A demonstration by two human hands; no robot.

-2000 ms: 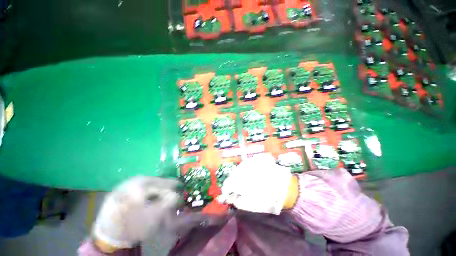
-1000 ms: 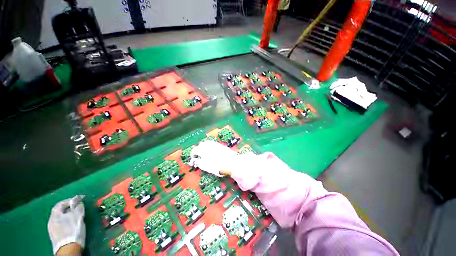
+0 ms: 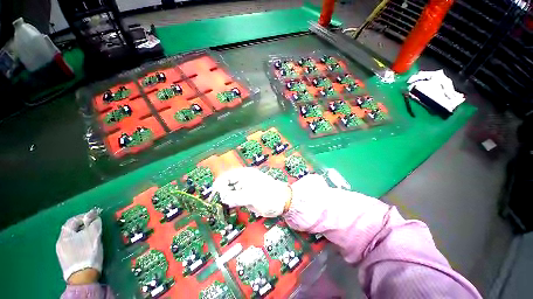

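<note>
The near clear blister tray (image 3: 231, 252) lies on the green mat, with green circuit boards (image 3: 188, 248) in rows over red-orange backing. My right hand (image 3: 251, 190), in a white glove, reaches over the middle of this tray. Its fingers grip one circuit board (image 3: 201, 205), tilted up above the others. The hand hides part of the boards below. A bare red-orange patch shows just behind the hand. My left hand (image 3: 80, 244), in a white glove, rests left of the tray, fingers loosely curled and nothing visible in it.
A partly filled tray (image 3: 204, 79) lies at back left, and a fuller tray (image 3: 318, 93) at back right. A white bottle (image 3: 34, 44) and black fixture (image 3: 96, 35) stand behind. A white cloth or paper (image 3: 437, 89) and small black cutters (image 3: 408, 105) lie near orange-red posts (image 3: 422, 38).
My right hand has moved from the tray's back row towards me and now holds a tilted board. A bare spot shows in that row. My left hand stays at the left of the tray.
</note>
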